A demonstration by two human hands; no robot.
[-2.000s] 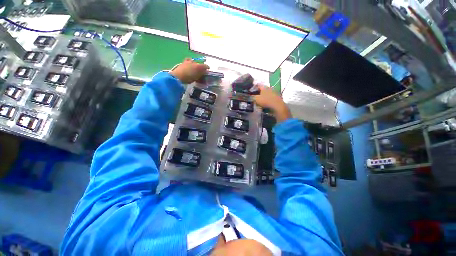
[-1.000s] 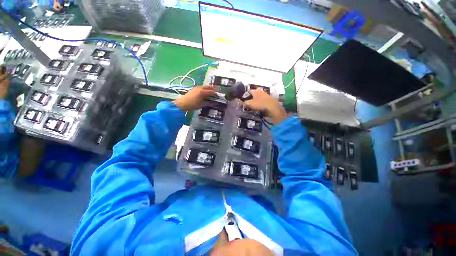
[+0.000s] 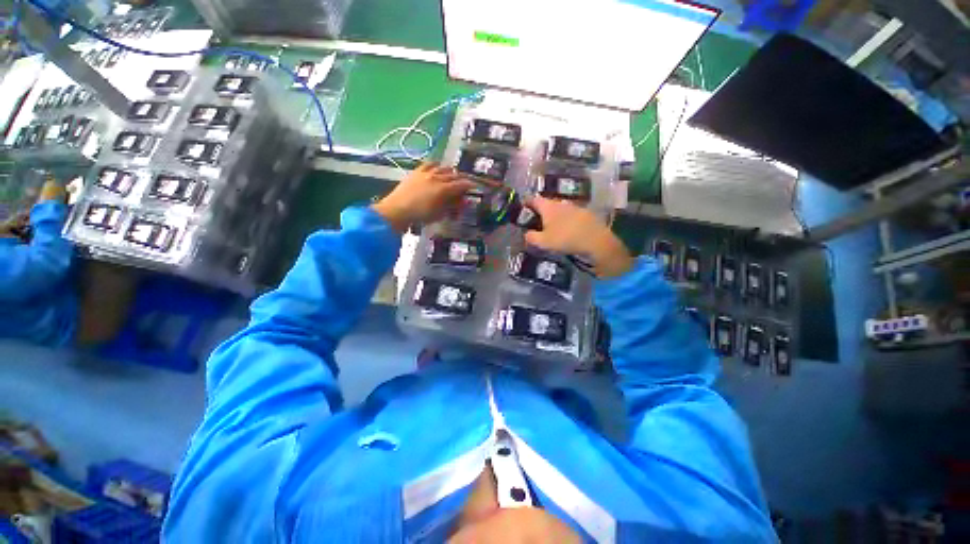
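A clear blister tray [image 3: 500,287] with black electronic units in two rows lies in front of me, reaching up to the monitor. My right hand [image 3: 574,232] is closed around a dark barcode scanner [image 3: 500,208], its head pointing left over the left row's third unit from the back. My left hand [image 3: 425,197] is at the tray's left side, fingertips at that same unit, which the scanner partly covers; whether the fingers grip it is unclear. My right hand covers part of the right row.
A tall stack of filled trays [image 3: 250,191] stands left. The lit monitor [image 3: 574,48] is behind the tray, a dark panel [image 3: 824,117] right of it. More filled trays [image 3: 734,303] lie right. Thin cables [image 3: 415,135] loop at back left. Another person's blue sleeve [image 3: 43,260] shows far left.
Both hands and the scanner have moved down the tray toward me, from the back rows to the third row. The view has shifted, and the monitor's small yellow mark now looks green.
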